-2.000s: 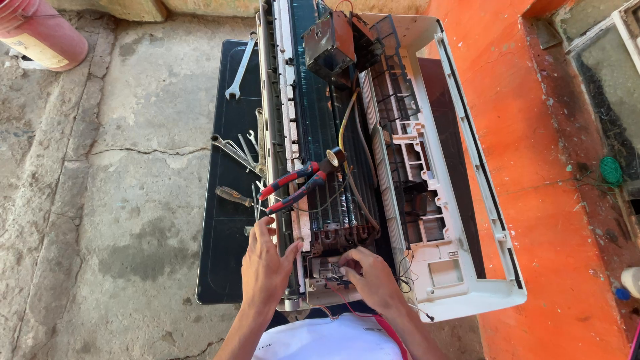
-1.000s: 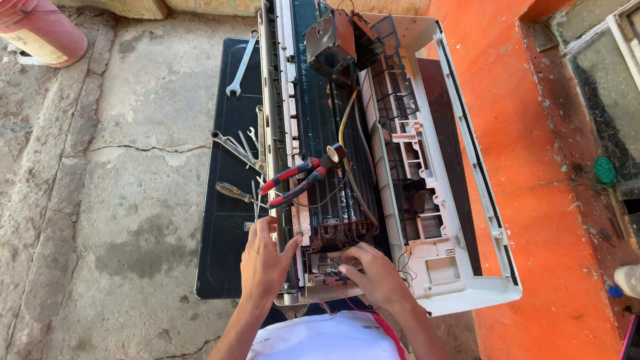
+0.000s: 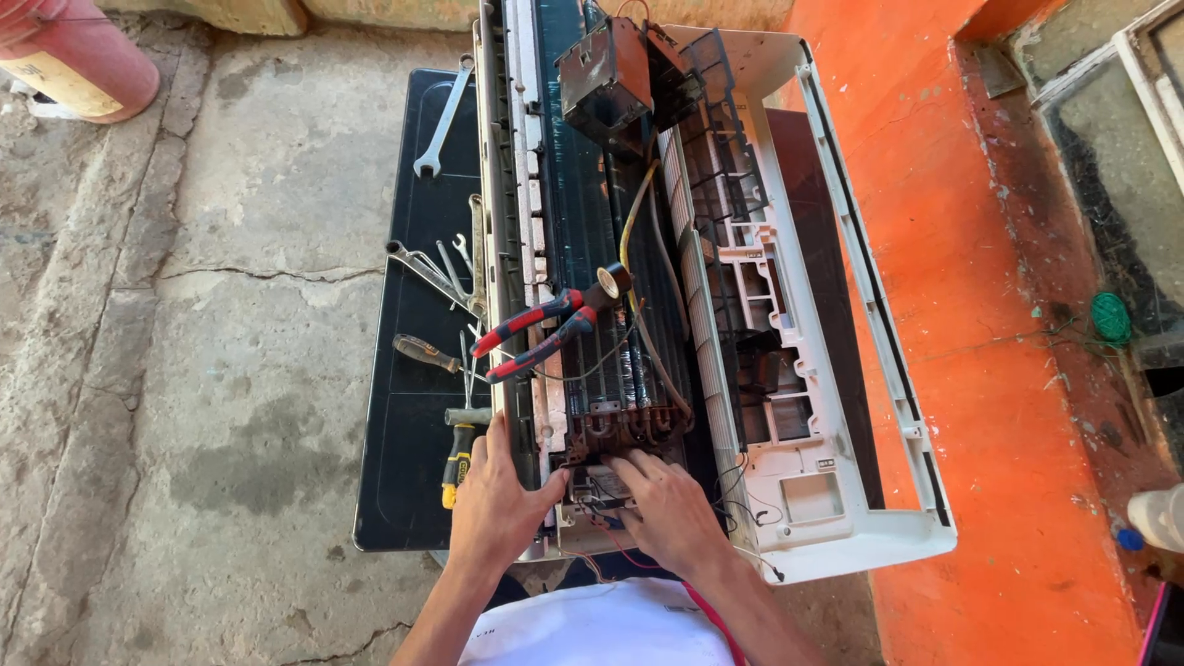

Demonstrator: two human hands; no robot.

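An air conditioner's indoor unit, its finned coil [image 3: 580, 120] exposed, lies lengthwise before me. My left hand [image 3: 504, 499] grips the unit's near left edge, thumb toward the coil's end. My right hand [image 3: 668, 507] reaches into the wired compartment [image 3: 597, 486] at the near end; its fingertips are partly hidden, so whether they hold anything cannot be told. Red-and-black handled pliers [image 3: 541, 335] rest across the coil beside a roll of black tape [image 3: 613, 279]. A dark open box-shaped housing [image 3: 606, 79] sits on the far end. The white front casing [image 3: 832, 532] is at the right.
A black panel [image 3: 407, 481] under the unit carries an open-end wrench [image 3: 446, 116], several other wrenches [image 3: 430, 273], a screwdriver [image 3: 425, 352] and a yellow-and-black handled tool [image 3: 456, 467]. A pink bucket [image 3: 88, 60] stands far left. An orange wall [image 3: 971, 388] borders the right.
My right hand has shifted slightly within the compartment, its fingers now reaching nearer the coil's end. My left hand stays at the unit's edge.
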